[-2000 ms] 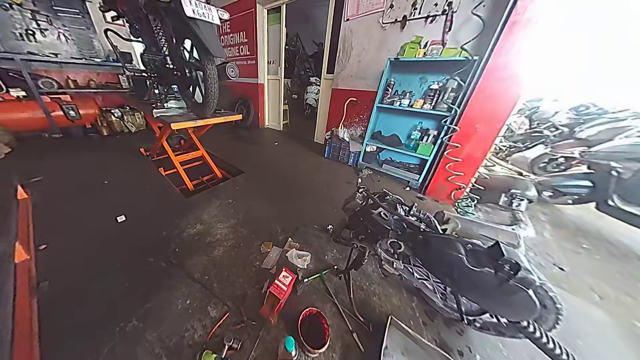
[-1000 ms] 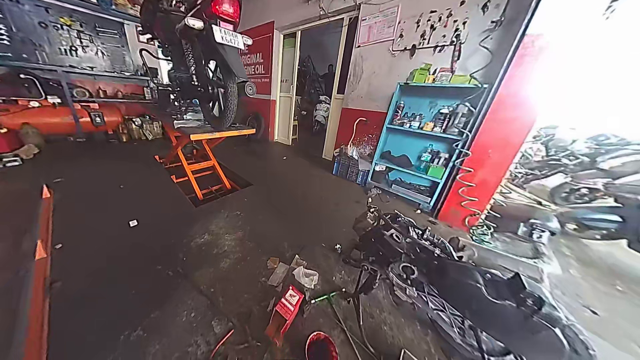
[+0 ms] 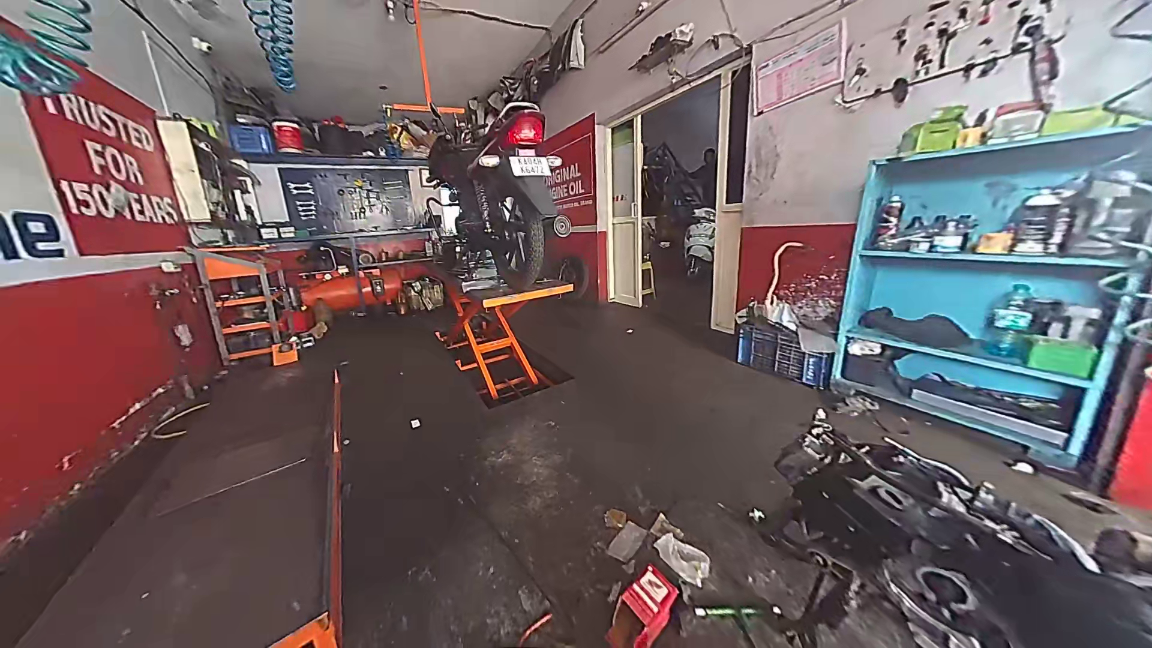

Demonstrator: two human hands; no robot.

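Observation:
Neither my left hand nor my right hand shows in the head view. Low at the right lies a partly stripped motorcycle point(image 3: 900, 531), close to where I am. Beside it on the floor are a red cardboard box point(image 3: 644, 605), a tool with a green handle point(image 3: 738, 612) and a crumpled pale wrapper point(image 3: 682, 558). Farther off, a second motorcycle point(image 3: 508, 198) stands raised on an orange scissor lift point(image 3: 504, 346), its rear wheel towards me.
A blue shelf unit point(image 3: 972, 355) with bottles stands at the right, a blue crate point(image 3: 783, 355) beside it. A low platform point(image 3: 225, 504) with an orange edge lies at the left. Behind are an orange tool rack point(image 3: 245, 310), a red air compressor tank point(image 3: 346, 290) and an open doorway point(image 3: 679, 198).
The view has swung left and up, so the left wall and ceiling now show. The red bucket seen earlier near the red box is out of view.

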